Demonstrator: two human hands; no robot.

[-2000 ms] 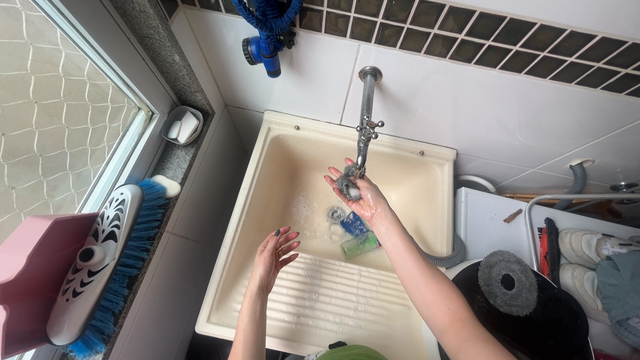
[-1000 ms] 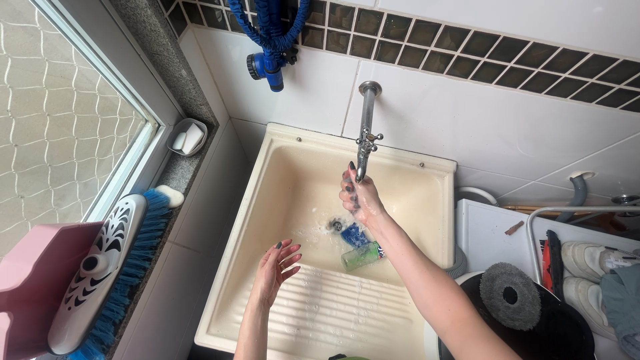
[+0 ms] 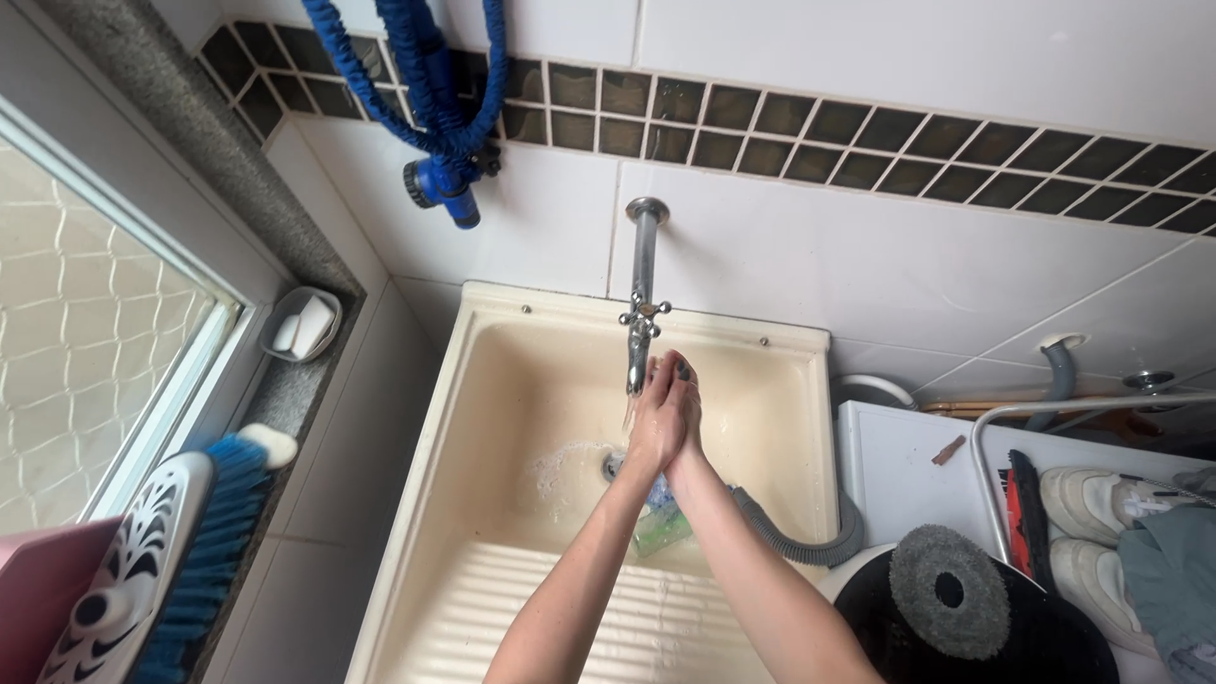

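Note:
My left hand [image 3: 659,418] and my right hand [image 3: 691,404] are pressed together, palm to palm, just right of the spout of the chrome tap [image 3: 642,328]. Water runs from the tap beside my fingers. Whether something lies between the palms is hidden. Below them, in the cream laundry sink [image 3: 494,427], a green, see-through item [image 3: 662,532] and a blue item lie partly covered by my forearms. The drain [image 3: 613,464] shows left of my wrists, with suds around it.
A blue hose [image 3: 442,142] hangs on the wall. A soap dish [image 3: 302,325] and a blue-bristled brush [image 3: 204,560] lie along the window ledge. Right of the sink are a grey corrugated hose [image 3: 798,546], a grey ring-shaped pad [image 3: 948,591] and white shoes [image 3: 1083,579].
My left hand has come up from above the ribbed washboard to meet my right hand by the tap. The grey, wet thing seen earlier in my right hand is out of sight.

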